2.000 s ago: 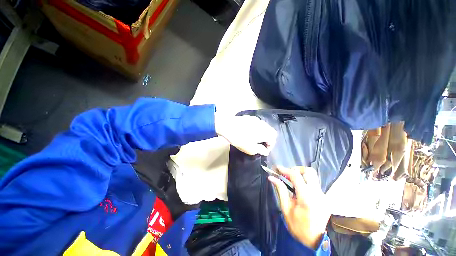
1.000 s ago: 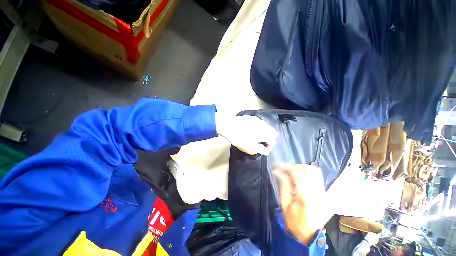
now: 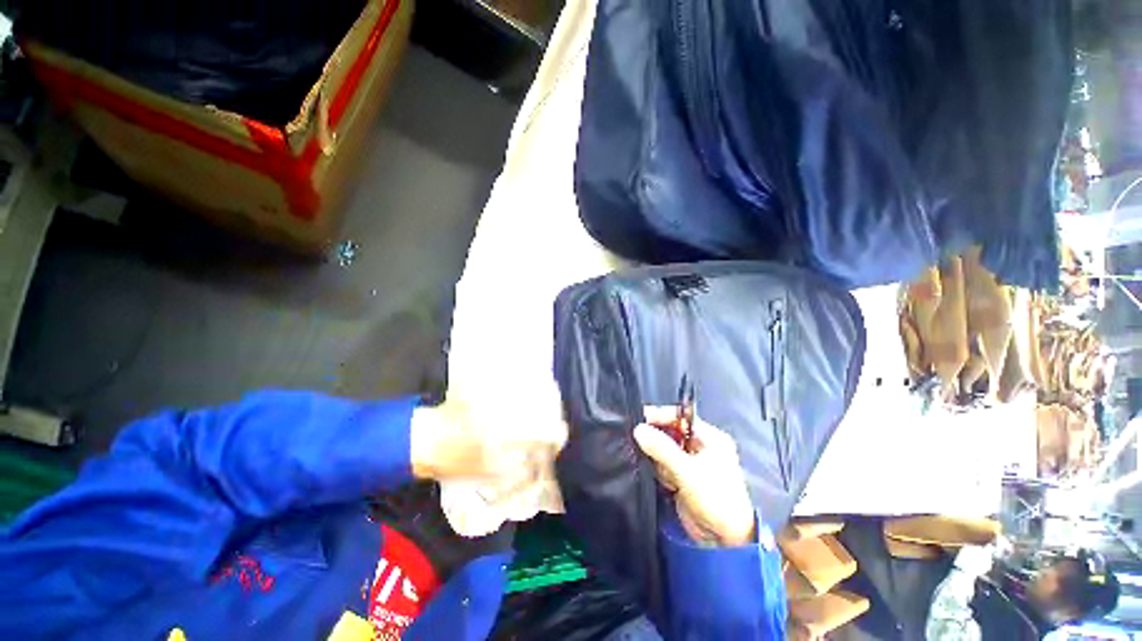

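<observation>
A dark navy backpack (image 3: 726, 338) lies on the white-covered table, its smooth panel facing up. My right hand (image 3: 711, 482) rests over its lower middle and holds small thread snips (image 3: 685, 428) with reddish handles, blades pointing away from my sleeve. My left hand (image 3: 495, 453) is blurred, beside the backpack's left edge over the pale cloth. Whether it touches or holds anything cannot be made out.
A large heap of navy backpacks (image 3: 827, 138) lies behind the backpack. A carton with red tape (image 3: 188, 157) stands at upper left. Brown pieces (image 3: 958, 326) lie at right, with more at lower right. A green crate edge (image 3: 547, 576) shows below. Part of a person's head (image 3: 1071, 586) shows at lower right.
My left hand has left the backpack's upper left part and moved down and left. My right hand has shifted slightly left, the snips now pointing upward. The camera view has also shifted.
</observation>
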